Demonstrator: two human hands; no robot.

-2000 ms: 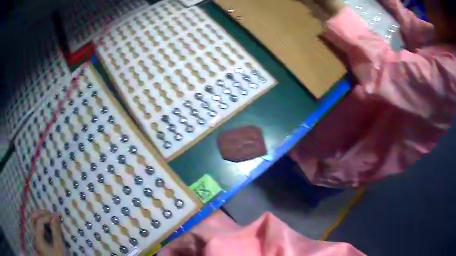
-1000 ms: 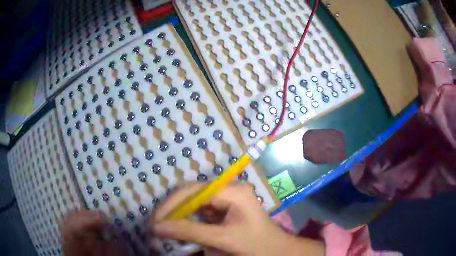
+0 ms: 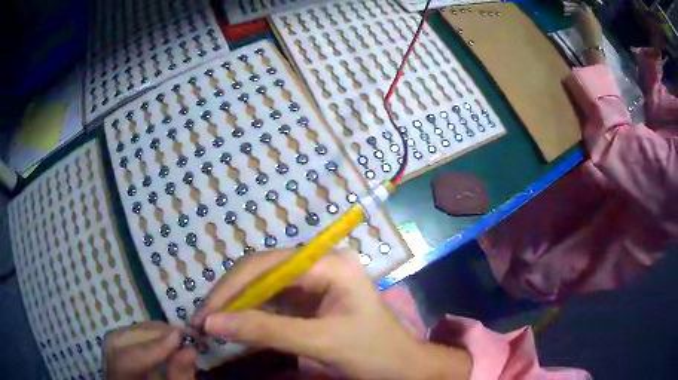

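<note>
My right hand [image 3: 320, 312] grips the thick yellow pen-like tool [image 3: 290, 263], tilted with its whitish banded rear up and to the right. A thin red lead wire [image 3: 388, 96] leaves its back and loops over a farther board. My left hand [image 3: 145, 350] is beside the tool's hidden front end, fingertips pinched at a small dark metal part [image 3: 195, 335]; the exact grip is blurred. Both hands are over the near edge of a white holding board [image 3: 223, 141] with rows of shiny round metal parts [image 3: 230, 217] and tan wavy shapes [image 3: 262, 221].
A partly filled board [image 3: 357, 63] lies behind, more boards [image 3: 67, 252] to the left. A reddish-brown pad [image 3: 459, 195] lies on the green top near the blue-taped edge [image 3: 520, 185]. A plain brown board [image 3: 520, 82] and a person's pink sleeve [image 3: 595, 111] are at right.
Two seconds ago only one hand showed at lower left and no tool; then both hands and the yellow tool came in. Since one second ago, the view has shifted and the fingertips show more clearly.
</note>
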